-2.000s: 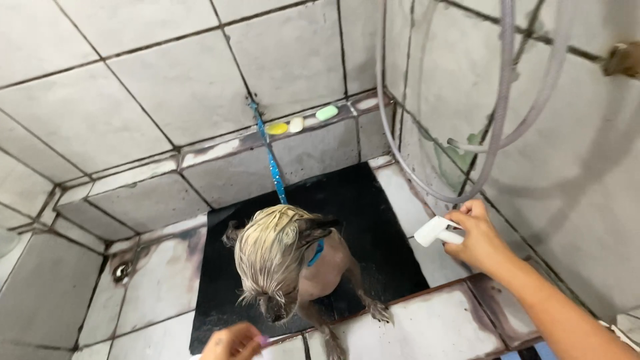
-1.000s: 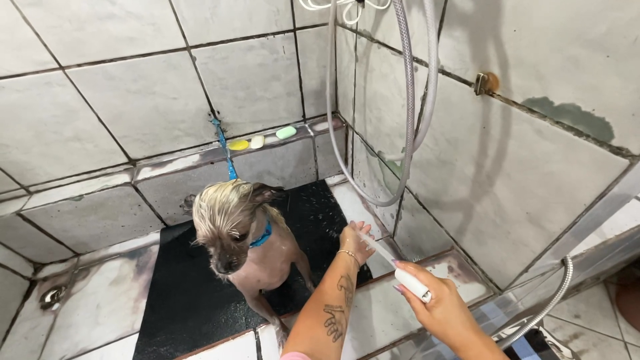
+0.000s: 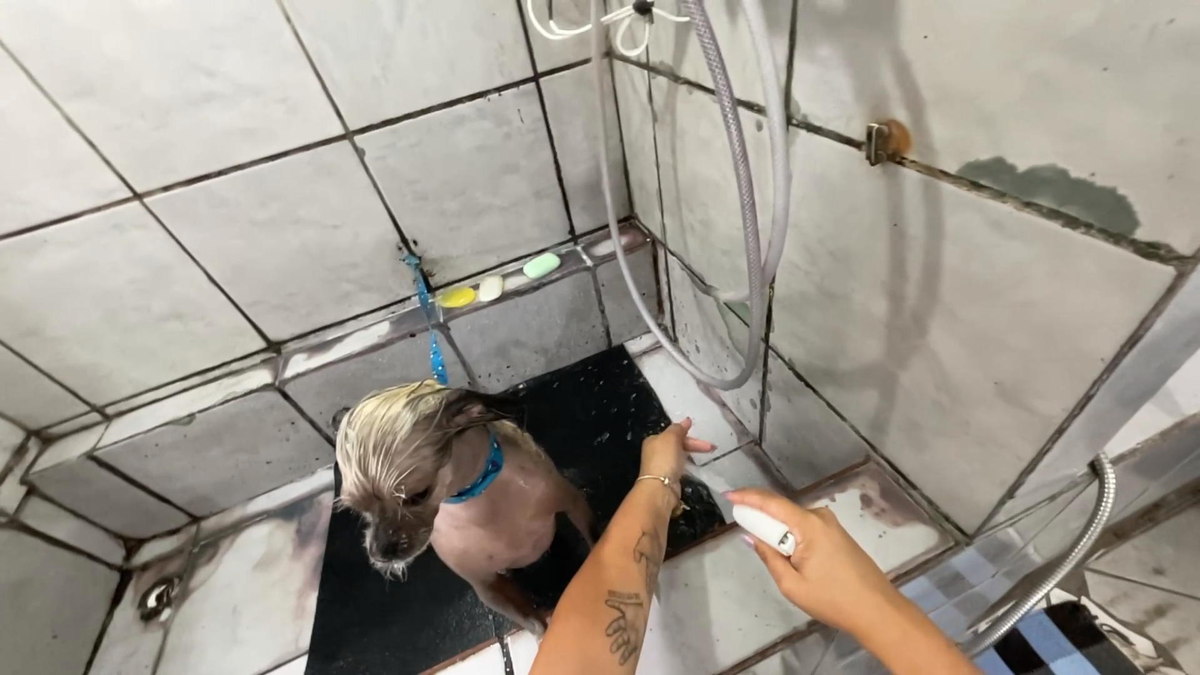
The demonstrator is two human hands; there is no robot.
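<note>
My right hand (image 3: 806,553) grips a white handheld shower sprayer (image 3: 764,530), and water streams from it toward my left hand (image 3: 670,450). My left hand holds nothing that I can see; its fingers are partly blurred in the spray. To the left of my hands, a wet dog (image 3: 497,534) with pale hair on its head sits on a black mat (image 3: 600,422), its head turned down. Around its neck is a blue collar (image 3: 483,473), and a blue leash (image 3: 436,356) runs up behind it to the wall.
Yellow (image 3: 457,297), white (image 3: 490,287) and green (image 3: 542,265) soap bars lie on the tiled ledge (image 3: 328,352). A grey hose (image 3: 741,187) loops down at the corner. A drain (image 3: 159,597) is at the lower left. A metal hose (image 3: 1069,572) and a checked cloth (image 3: 1041,647) are at the lower right.
My left hand has moved from in front of the dog, two seconds ago, to the spray beside the sprayer. The dog's head has lifted somewhat since then. The view has swung right.
</note>
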